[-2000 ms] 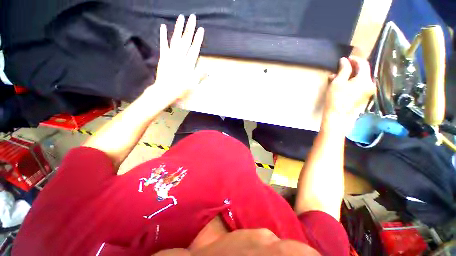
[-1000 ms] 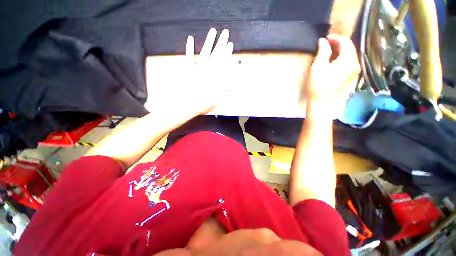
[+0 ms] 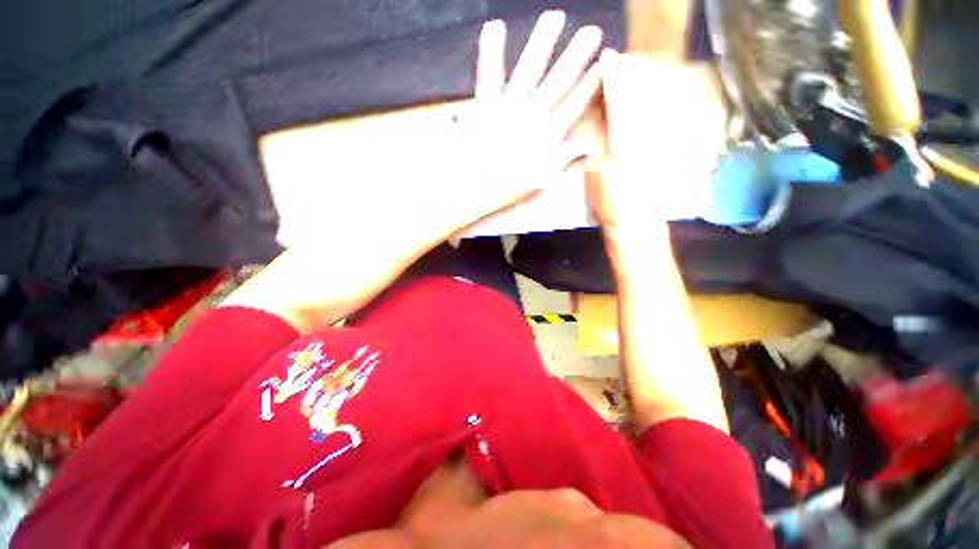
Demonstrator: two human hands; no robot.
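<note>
A dark garment body (image 3: 354, 54) covers the far part of the pressing table (image 3: 354, 172), its near edge lying over the white surface. My left hand (image 3: 526, 118) lies flat on the cloth near that edge, fingers spread, holding nothing. My right hand (image 3: 660, 129) is close beside it at the garment's right end. It is overexposed, and its fingers are partly hidden behind my left hand, so I cannot tell if it grips the cloth.
A steam iron with a pale handle (image 3: 882, 70) stands at the right, cut off by the top edge, above a light-blue pad (image 3: 751, 184). Dark cloth (image 3: 859, 241) hangs at the right. Red crates (image 3: 918, 424) are below on the floor.
My left hand has slid right along the garment edge, up to my right hand. The table, garment and iron have shifted left in view. More of the iron's top is cut off.
</note>
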